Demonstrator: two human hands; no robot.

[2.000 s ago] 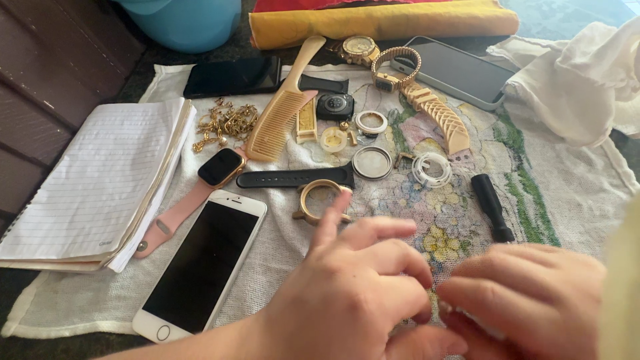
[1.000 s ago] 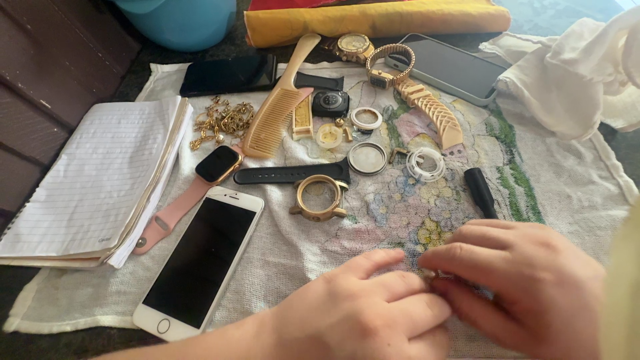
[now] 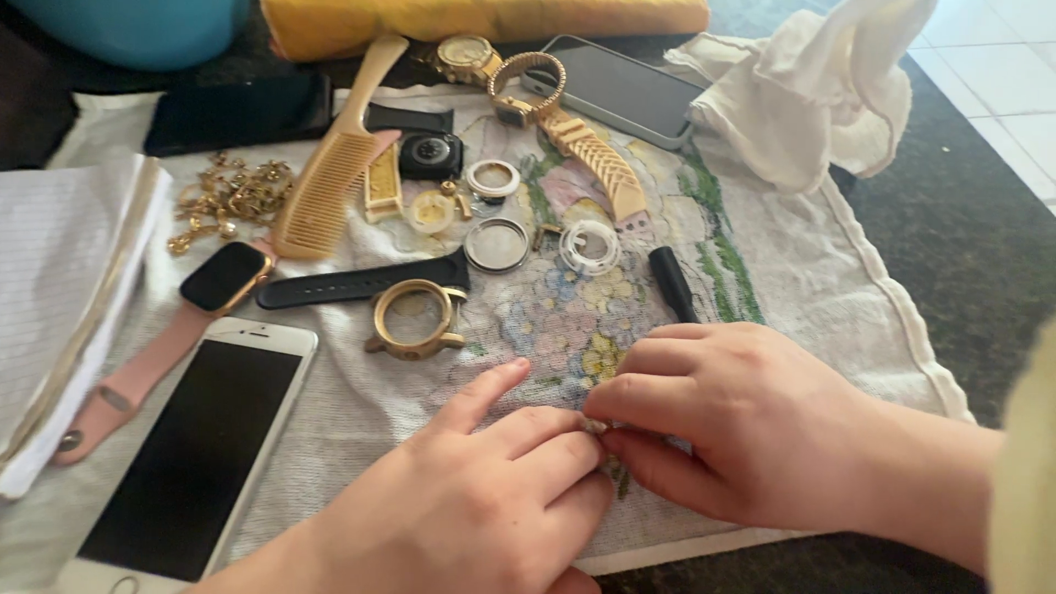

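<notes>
My left hand and my right hand meet at their fingertips over a painted white cloth. Between them shows a tiny pale metallic piece, too small to name; the right thumb and forefinger pinch it, while the left fingers touch it and the left forefinger points away. Ahead of the left hand lies a gold watch case. A black-handled tool lies just beyond the right hand, its lower end hidden. A round metal ring part and a white plastic ring lie farther back.
A white phone, a smartwatch with pink strap and a notebook lie left. Behind are a comb, gold chains, a black smartwatch, gold watches and a grey-edged phone. White fabric lies back right.
Two seconds ago my left forefinger was at the gold watch case; it has since drawn back from it. My hands have come together around the tiny piece.
</notes>
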